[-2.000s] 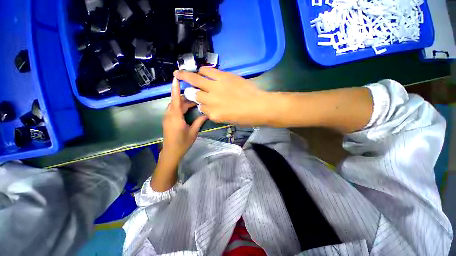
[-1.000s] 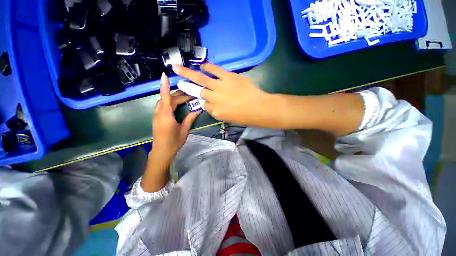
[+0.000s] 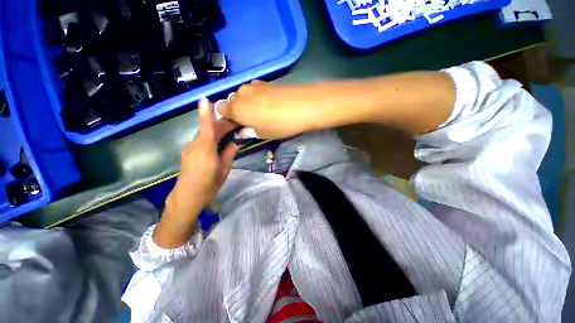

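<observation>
My left hand [image 3: 203, 151] and my right hand [image 3: 255, 112] are together just in front of the middle blue tray, over the bench edge. White covers show on some fingertips. A small dark piece, seemingly a black plastic housing [image 3: 228, 140], shows between my left thumb and fingers; my right hand hides most of it. Black housings [image 3: 129, 63] are heaped in the blue tray [image 3: 265, 66], some with a pale face. White inserts [image 3: 403, 11] lie in another blue tray [image 3: 359, 44] at the top right, cut off by the frame.
A deep blue bin [image 3: 53, 158] with a few black pieces [image 3: 24, 189] is at the left. A white sheet with a dark clip [image 3: 526, 12] lies at the top right. A neighbouring person's grey-white sleeve or garment [image 3: 57, 271] is at the lower left.
The view has shifted, so the trays sit higher and further left. My right hand has turned and closed in over the piece at my left hand, its fingers now more curled.
</observation>
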